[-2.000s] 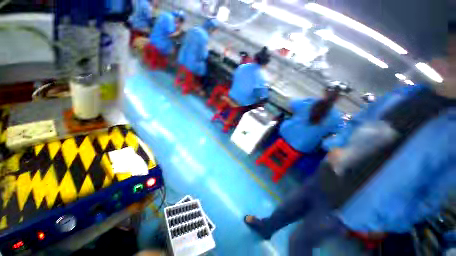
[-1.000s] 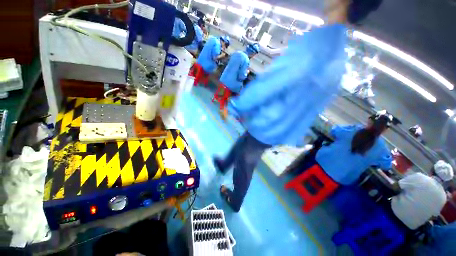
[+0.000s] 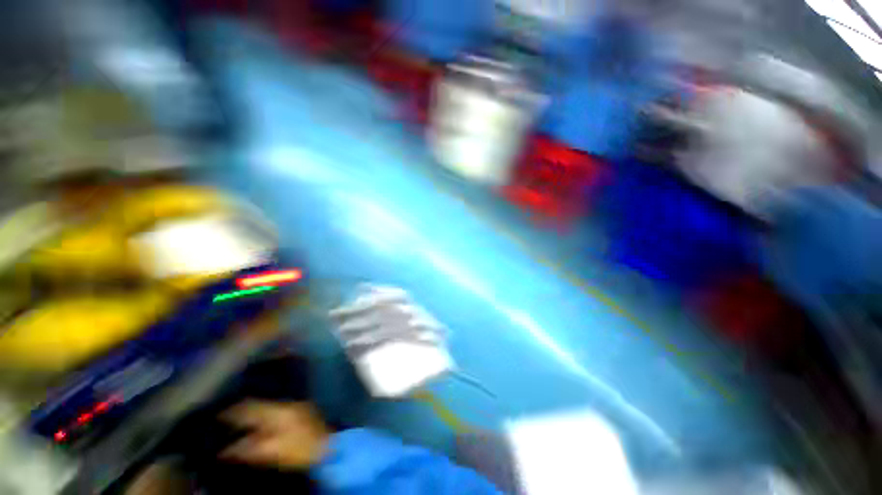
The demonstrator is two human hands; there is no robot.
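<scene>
The view is heavily blurred. My right hand [image 3: 276, 435], in a blue sleeve, is low at left of centre over a dark area. Its fingers point left; what they hold, if anything, cannot be made out. A small skin-toned part of my left hand [image 3: 160, 480] shows at the bottom edge, mostly cut off. The white parts tray [image 3: 404, 369], with blurred grey rows, is above and right of my right hand, apart from it.
The press machine's blue front panel [image 3: 135, 363], with red and green lights, and its yellow top [image 3: 73, 329] are at left. A white sheet [image 3: 198, 245] lies on that top. A white rectangular object [image 3: 573, 454] is at bottom right. Blurred people and red stools [image 3: 553, 179] are beyond the blue floor.
The camera view has swung right and blurred. The machine now sits further left and the tray higher. My right hand and sleeve have come into view. The walking person is no longer visible.
</scene>
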